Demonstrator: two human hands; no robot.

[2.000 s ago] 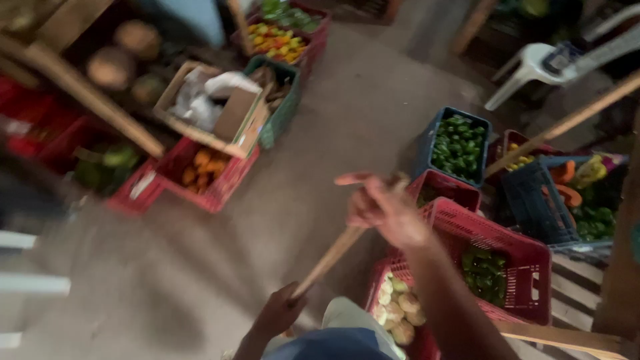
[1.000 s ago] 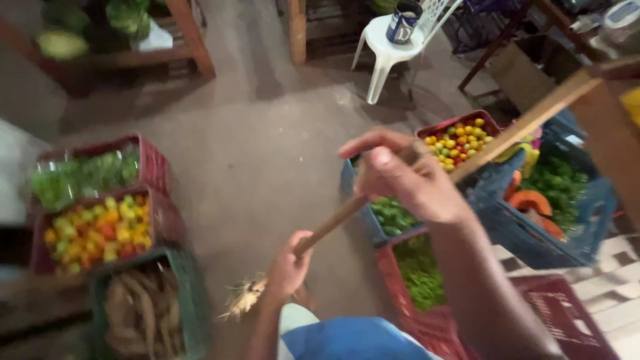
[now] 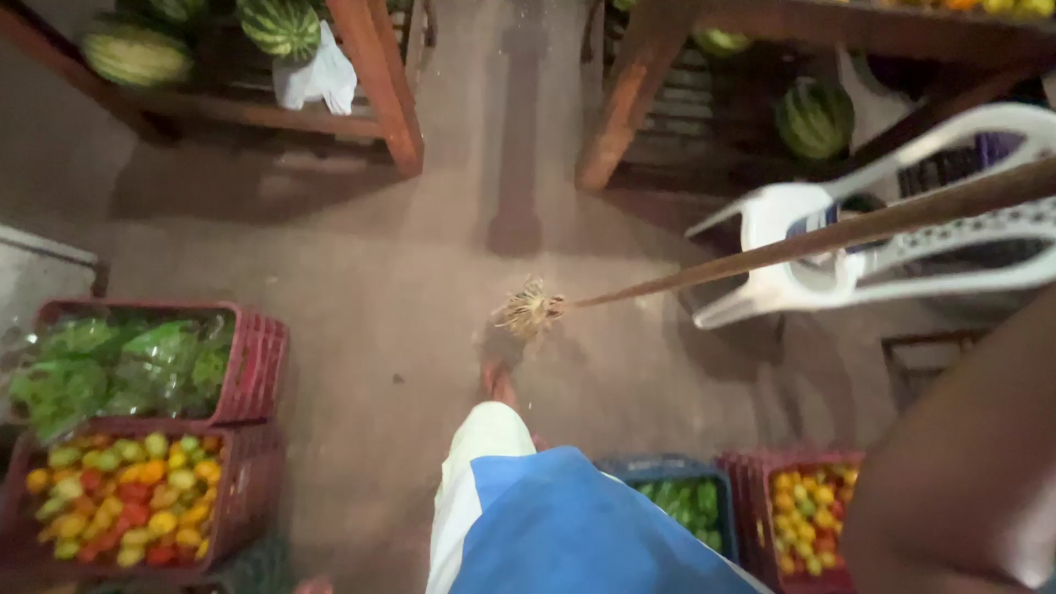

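A straw broom's bristles (image 3: 532,308) are near the middle of the concrete floor, just beyond one of my feet (image 3: 497,381). Its long wooden handle (image 3: 767,257) slants up to the right edge, passing across a white plastic chair. My bare right arm, blurred, fills the lower right; the hand lies outside the frame, so its hold on the handle cannot be seen. My left hand is not visible either. A small patch of skin at the bottom edge, left of my clothing, is too cut off to identify.
Crates of bagged greens (image 3: 136,367) and mixed tomatoes or peppers (image 3: 124,495) stand at left. Crates of green vegetables (image 3: 685,503) and small yellow-red produce (image 3: 808,516) are lower right. Wooden stands (image 3: 396,107) with watermelons (image 3: 815,120) lie ahead; the white plastic chair (image 3: 784,223) is right.
Both hands, earlier visible on or near the wooden handle, have left the frame. The bristles have moved away from beside my clothing to beyond my foot. The view has turned considerably.
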